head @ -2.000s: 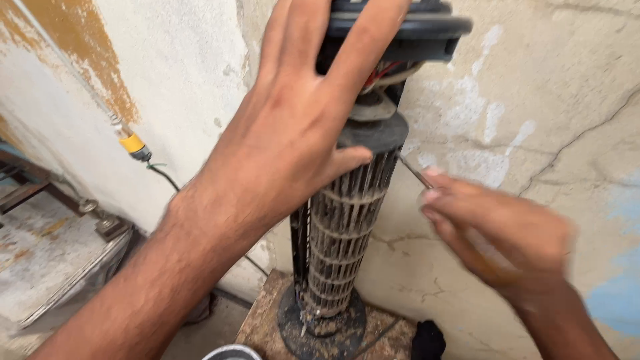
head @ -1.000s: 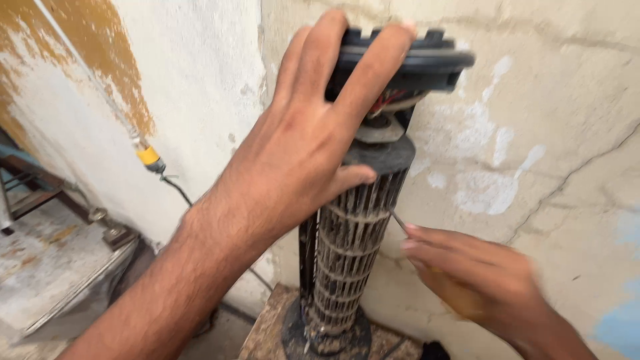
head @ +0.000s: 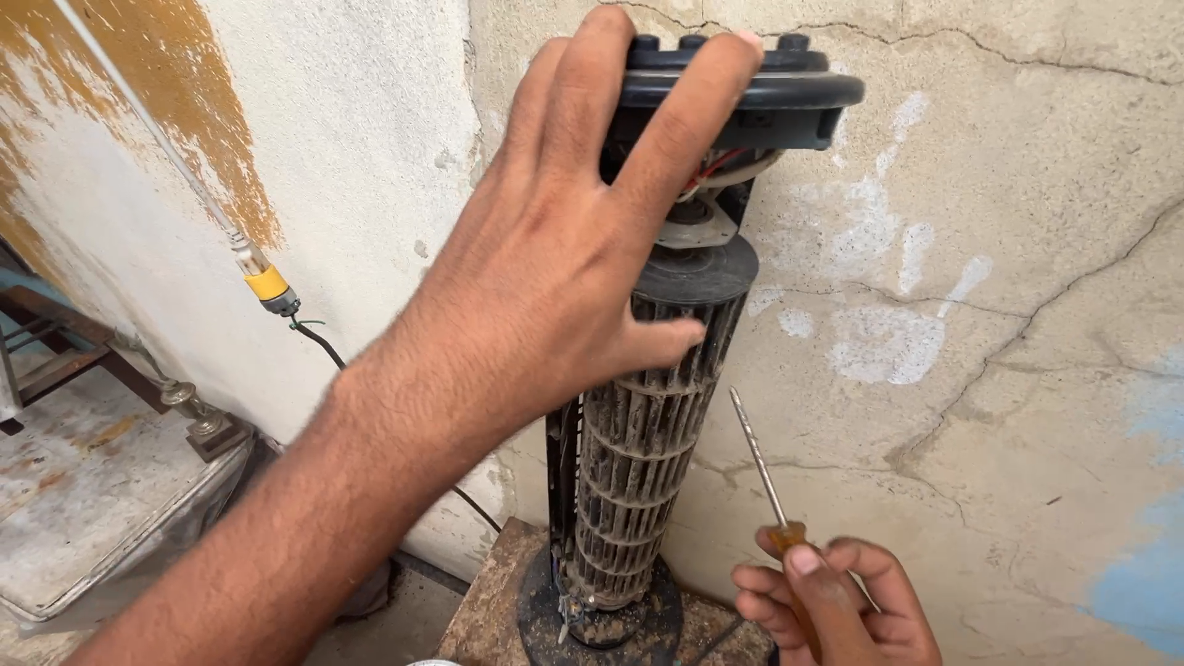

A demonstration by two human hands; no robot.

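An opened tower fan stands upright, its dusty, slatted blower wheel (head: 647, 444) bare below a black top cap (head: 740, 91) with knobs. My left hand (head: 573, 231) grips the cap from above, with the thumb beside the wheel's upper slats. Red and white wires show between the cap and the motor mount. My right hand (head: 832, 601), lower right, holds a screwdriver (head: 760, 458) by its amber handle. Its shaft points up and left, with the tip just right of the wheel and apart from it. The round black base (head: 546, 610) carries dirt.
The fan stands on a worn board (head: 486, 573) against a cracked wall with a white handprint (head: 888, 342). At left hang a yellow-banded cable connector (head: 266, 283) and a black cord. A stained, pale-topped table (head: 92, 499) with a metal fitting (head: 194, 407) stands at far left.
My right hand has drawn the screwdriver away from the blower wheel, downward, and its tip now points up beside it. My left hand stays on the top cap.
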